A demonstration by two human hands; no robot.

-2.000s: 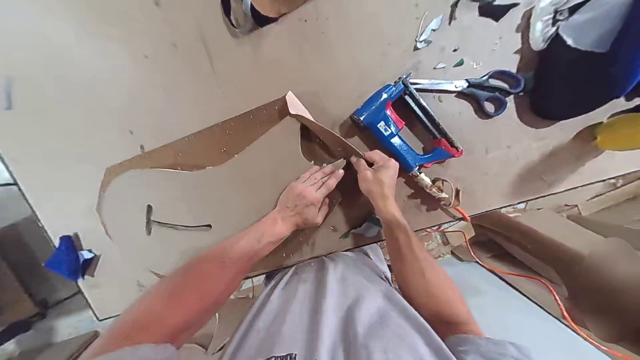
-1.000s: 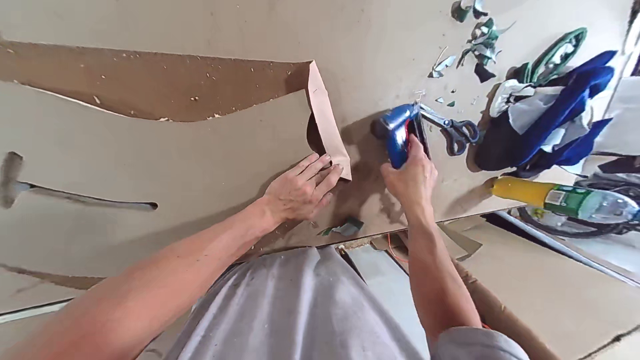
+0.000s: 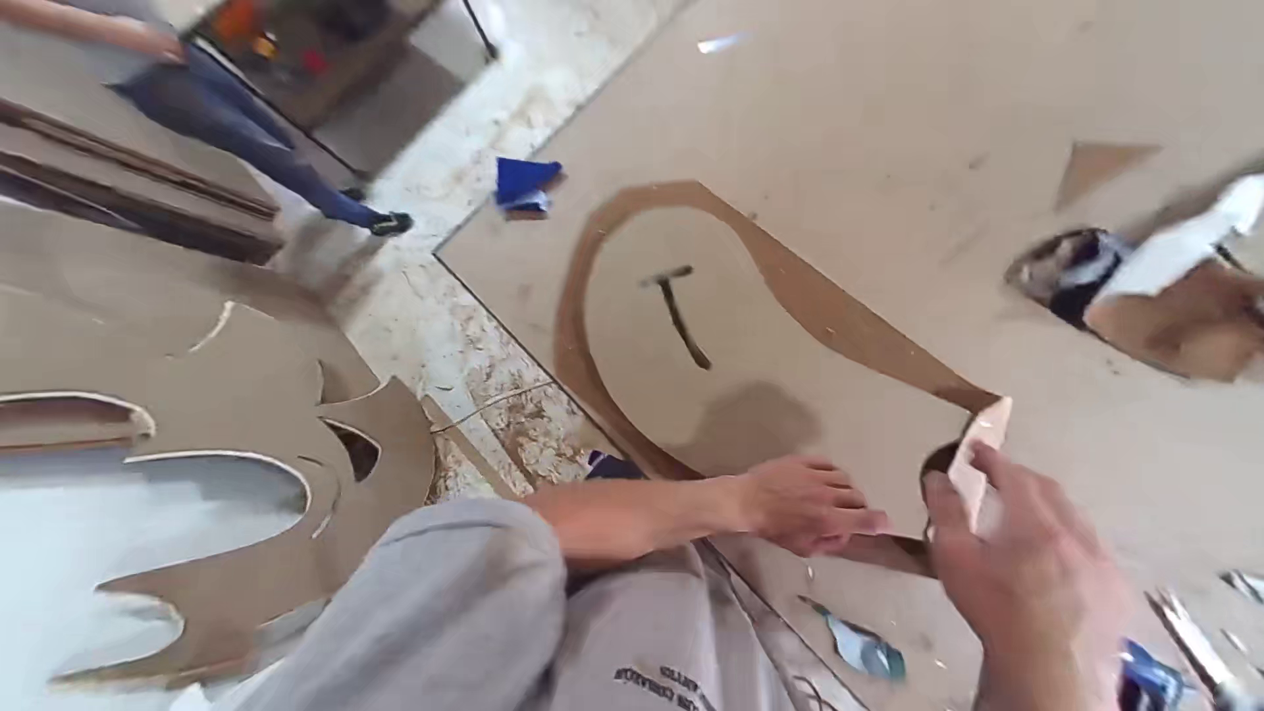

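Note:
My right hand (image 3: 1032, 548) has its thumb and fingers around a pale folded flap (image 3: 978, 454) at the narrow end of a brown curved piece (image 3: 839, 306), which looks like leather or sheet material. My left hand (image 3: 815, 504) rests with bent fingers on the lower edge of the lighter panel (image 3: 681, 395) that the brown piece surrounds. A hammer (image 3: 681, 321) lies on that panel. The blue pneumatic stapler (image 3: 1150, 676) shows only in part at the lower right corner, apart from my hand.
A blue scrap (image 3: 526, 186) lies by the table's corner, and a teal scrap (image 3: 861, 644) near its front edge. A dark and white bundle (image 3: 1086, 267) sits at right. Cut sheets (image 3: 247, 395) stand at left. Another person's legs (image 3: 267, 143) show at upper left.
My right hand has let go of the blue stapler, which it held a second ago, and now grips the pale flap. The view has swung far to the left.

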